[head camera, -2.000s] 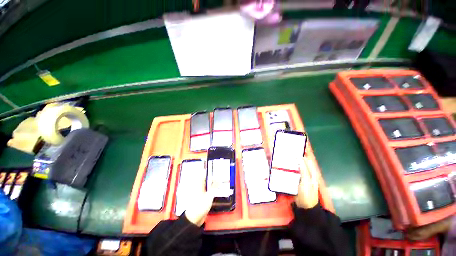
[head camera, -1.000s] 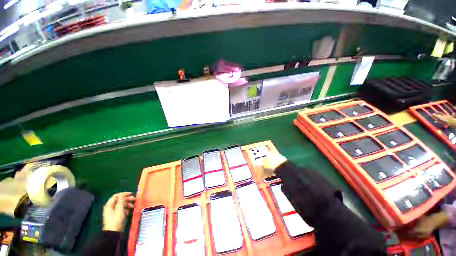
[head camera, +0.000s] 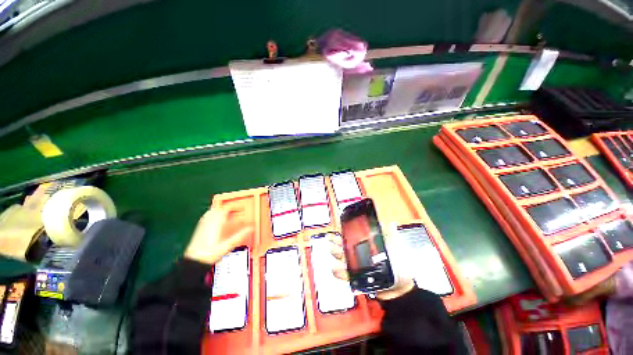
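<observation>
An orange-red phone tray (head camera: 454, 302) lies in front of me. My right hand (head camera: 394, 283) holds a dark-framed phone (head camera: 366, 244) over the tray's front row, its screen showing a reddish picture. My left hand (head camera: 212, 234) is over the tray's left side, slightly blurred, fingers apart, nothing seen in it. Three lit phones, one of them a white screen with a red band (head camera: 314, 201), lie in the back row. Several lit phones, such as one with a white page (head camera: 284, 290), lie in the front row. The back-right pocket (head camera: 386, 191) is empty.
Stacked orange-red trays (head camera: 510, 232) with dark phones stand right; a neighbour's hand and sleeve (head camera: 602, 290) are beside them. A dark grey box (head camera: 106, 262) and tape roll (head camera: 78, 215) sit left. A white sheet (head camera: 288, 97) hangs at the back.
My right hand has moved from the back-right pocket to the front row and now holds up a phone. That pocket is now empty. My left hand has moved right, over the tray. The view has shifted.
</observation>
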